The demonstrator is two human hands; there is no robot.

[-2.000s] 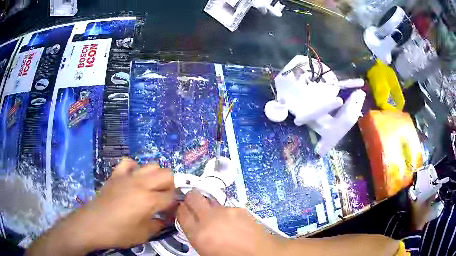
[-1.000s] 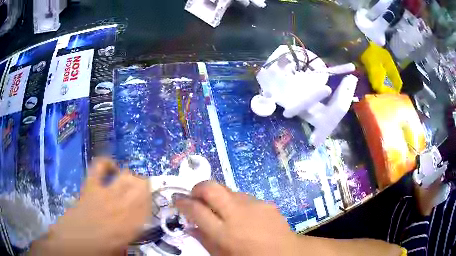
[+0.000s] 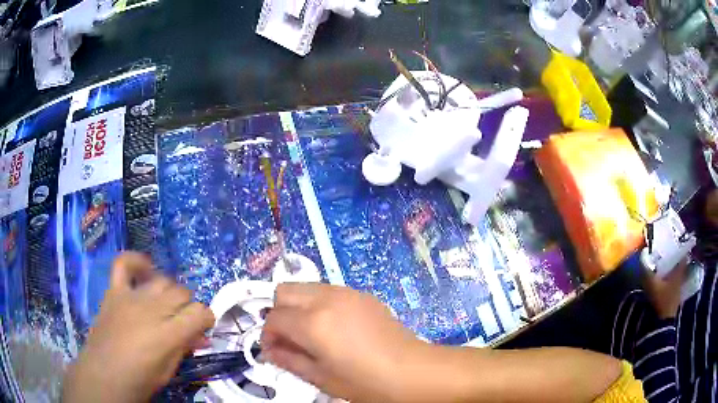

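Note:
The round white camera housing (image 3: 236, 297) lies at the bottom centre, with curved slots and a centre ring. My right hand (image 3: 334, 334) grips it from the right, fingertips at the centre ring; what they pinch is hidden. Black leads (image 3: 211, 366) run left from the centre to my left hand (image 3: 146, 334), whose fingers are closed around them. A small round white boss (image 3: 297, 269) joins the housing's upper edge. A thin taped lead (image 3: 273, 189) stands up from it.
A second white camera assembly (image 3: 429, 126) with upright wires lies upper right. Beyond it are a yellow bin (image 3: 579, 90) and an orange block (image 3: 602, 205). White brackets (image 3: 290, 22) lie on the dark strip. Another person's striped sleeve (image 3: 693, 338) is at lower right.
The view has shifted, so the bench things sit further left. My left hand has moved down to the black leads, which now show between it and the housing. My right hand stays at the housing.

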